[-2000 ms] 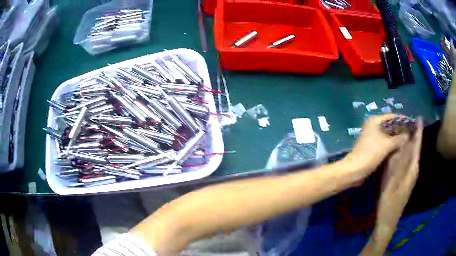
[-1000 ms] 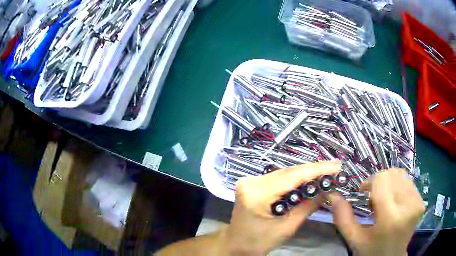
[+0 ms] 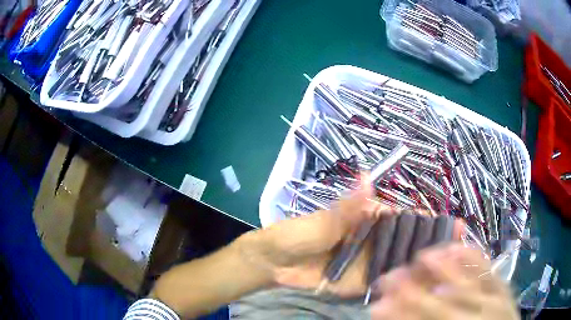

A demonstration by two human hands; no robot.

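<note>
Several silver cylindrical motors (image 3: 410,237) lie side by side in my left hand (image 3: 313,240), over the near edge of the white tray. One more motor slants apart from the row in the same hand, with a thin shaft pointing down. My right hand (image 3: 446,284) is blurred and lies against the lower right of the row. Its fingertips are unclear, so what it grips cannot be told. The white tray (image 3: 275,194) is heaped with motors with red and dark wires.
Stacked full white trays (image 3: 181,128) and a blue tray (image 3: 47,47) stand at left. A clear plastic box (image 3: 485,65) of slim pieces is behind the tray. Red bins (image 3: 554,140) are at right. White labels (image 3: 193,187) lie near the bench edge. An open carton (image 3: 59,194) is below.
The motors in my left hand have turned from showing round dark end caps to showing their long sides. My right hand has moved down and left, against them. The view has shifted slightly.
</note>
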